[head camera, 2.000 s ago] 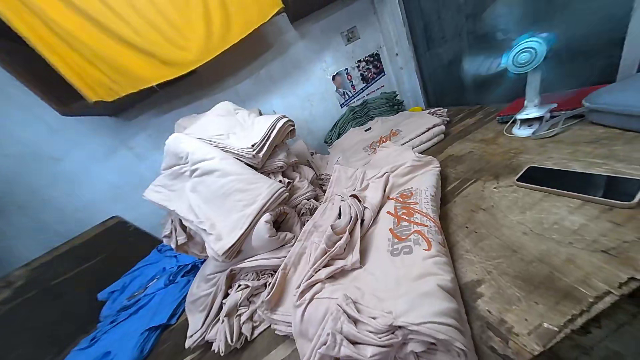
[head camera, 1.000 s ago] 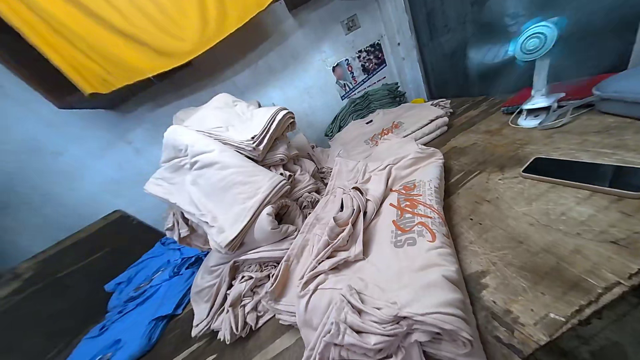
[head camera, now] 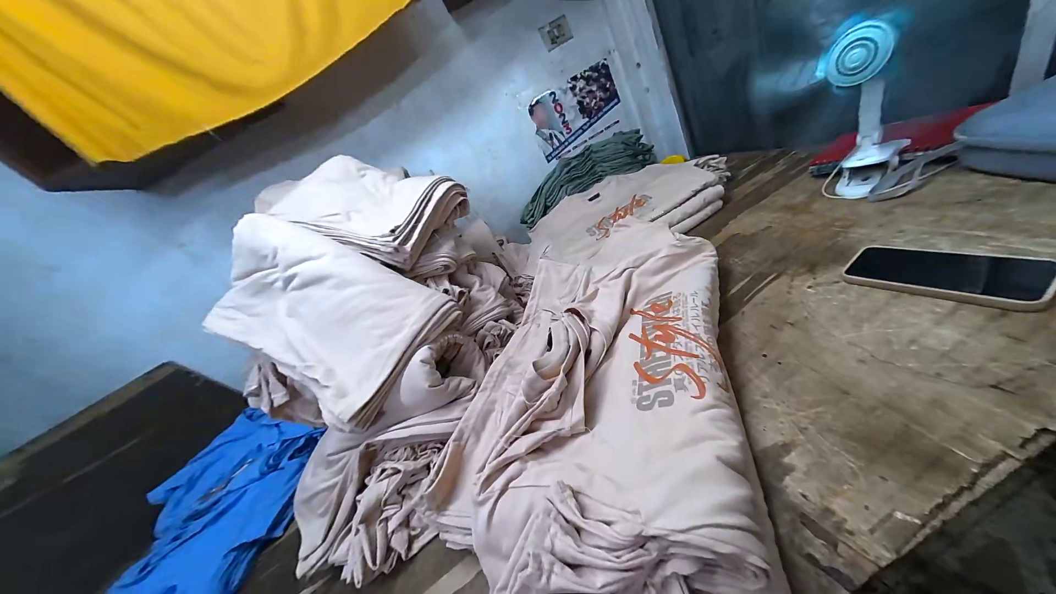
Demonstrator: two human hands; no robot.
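Neither my left hand nor my right hand shows in the head view. A stack of pale pink printed T-shirts (head camera: 660, 462) lies lengthwise at the lower middle, with sleeves bunched at its near end. Beyond it, touching, rests another stack of printed T-shirts (head camera: 627, 198). To the left rises a heap of pale folded fabric pieces (head camera: 322, 297), loosely piled and leaning. Blue garments (head camera: 235, 495) lie at the lower left beside the heap. Dark green folded garments (head camera: 586, 173) stand at the back against the wall.
On the wooden table (head camera: 874, 396) at the right lies a smartphone (head camera: 953, 275). Behind it stand a small clip fan (head camera: 862, 91), a red item (head camera: 924, 132) and a grey case (head camera: 1011, 136). A yellow cloth (head camera: 190, 66) hangs at the upper left. The table's broken edge runs along the lower right.
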